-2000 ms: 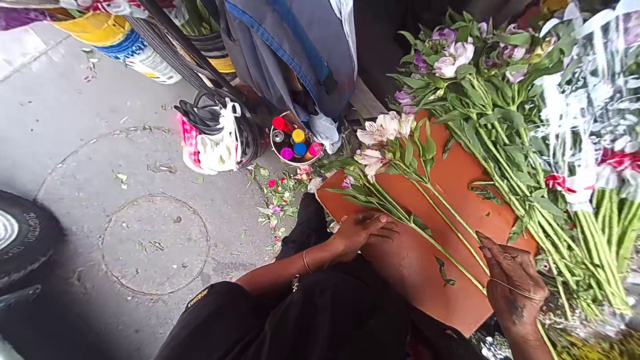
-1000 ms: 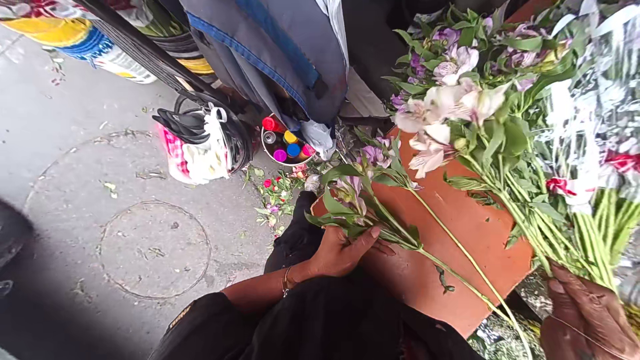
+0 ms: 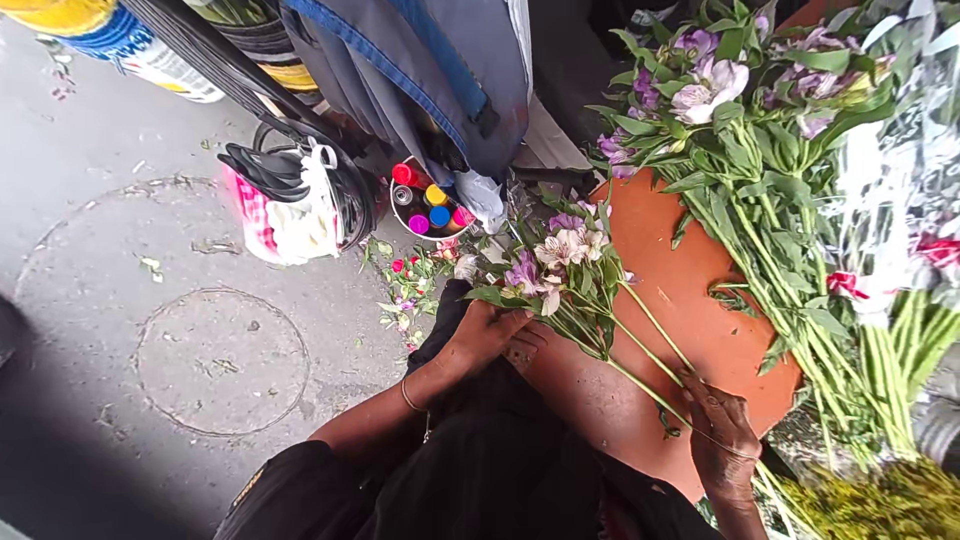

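Observation:
A small bunch of pink and purple alstroemeria (image 3: pixel 564 251) lies slanted over a reddish-brown board (image 3: pixel 637 225). My left hand (image 3: pixel 484 334) is at the bunch, just below the blooms, with its fingers partly under the leaves. Further down, my right hand (image 3: pixel 716 427) is closed around the long green stems, whose ends come out below it. A thin band or string crosses the back of my right hand. A larger pile of alstroemeria (image 3: pixel 750 180) lies along the board's far right side.
Bouquets in clear wrap (image 3: pixel 885 225) lie at the right, above yellow-green foliage (image 3: pixel 877 499). A bucket of spray cans (image 3: pixel 431 202) and a bag with white and black ties (image 3: pixel 300 202) stand on the pavement. Grey-blue cloth (image 3: pixel 420 75) hangs at the top. Petals and leaves litter the ground.
One second ago my right hand was by the large pile, and large pale blooms were over the board's upper part. Now it is on the small bunch's stems, and those blooms lie with the bunch.

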